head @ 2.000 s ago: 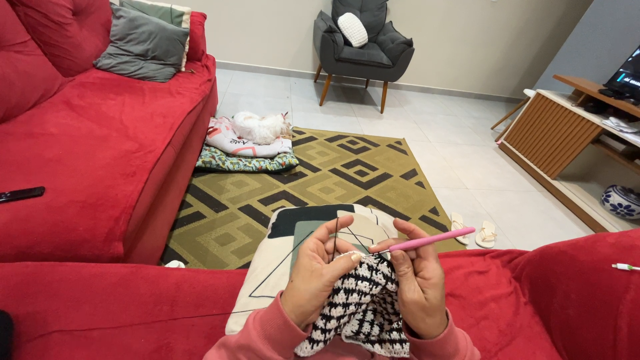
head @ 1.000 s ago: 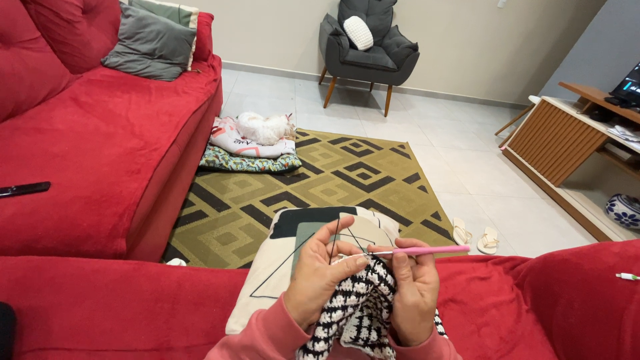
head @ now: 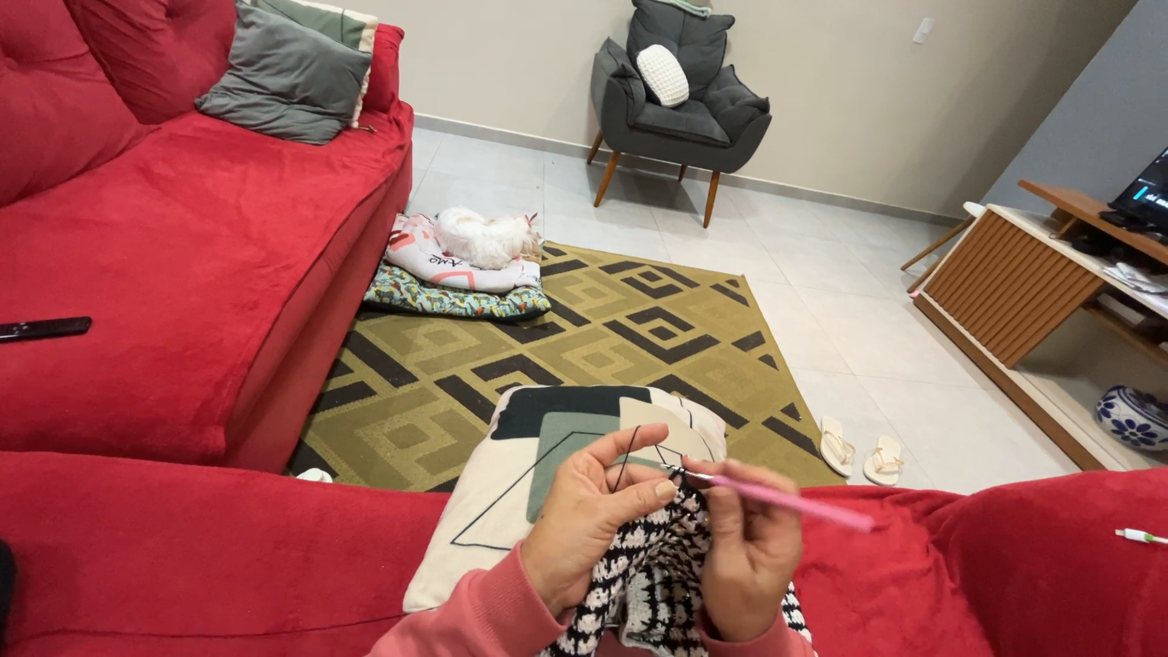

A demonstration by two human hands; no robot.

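Black-and-white crocheted fabric hangs from between both hands at the bottom middle. My left hand pinches its top edge between thumb and fingers, and dark yarn runs over the raised index finger. My right hand holds a pink-handled crochet hook, its metal tip at the fabric's edge near my left fingertips. The handle points right and slightly down, a little blurred. Beneath and behind the hands lies a cushion with a green, cream and dark pattern.
Red sofa seats run along the left and front. A remote control lies at left. Beyond are a patterned rug, a white furry animal on pet cushions, a grey armchair, flip-flops and a wooden TV stand.
The hook's handle end has swung from pointing up to the right to pointing down to the right. Both hands stay at the fabric's top edge, which hangs in different folds.
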